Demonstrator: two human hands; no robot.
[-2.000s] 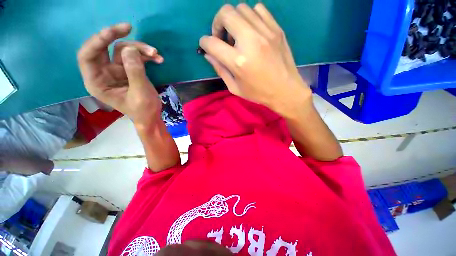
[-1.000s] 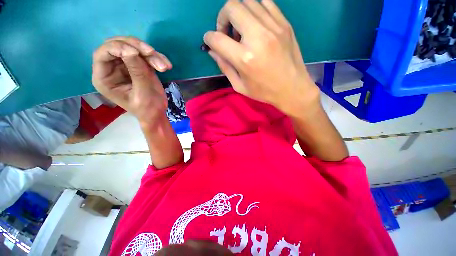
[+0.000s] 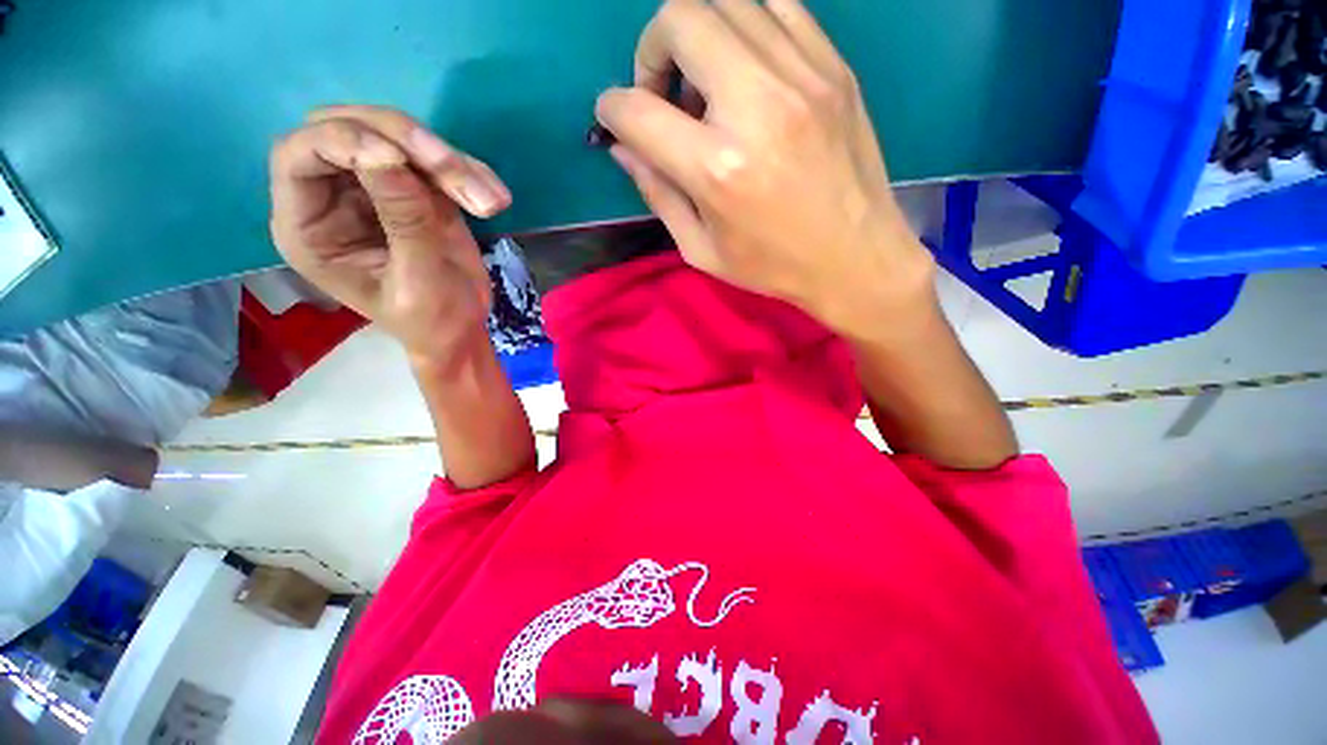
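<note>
My right hand [image 3: 764,168] is over the green bench top [image 3: 546,88], its thumb and fingers closed on a small dark part [image 3: 598,136]. Only the tip of the part shows; the rest is hidden by the fingers. My left hand [image 3: 381,226] is to the left, above the bench edge, thumb against the curled forefinger. Whether anything is between its fingertips cannot be seen. The two hands are apart.
A blue tray [image 3: 1150,160] with many dark parts stands at the right, above a blue stool [image 3: 1135,299]. A blue bin [image 3: 527,364] with mixed pieces is below the bench edge. A white sheet [image 3: 18,233] lies far left. A person's pale sleeve [image 3: 138,357] shows at the left.
My left hand has moved right and its fingers have drawn together since two seconds ago. My right hand has shifted slightly right, still with the dark part. Little differs from one second ago.
</note>
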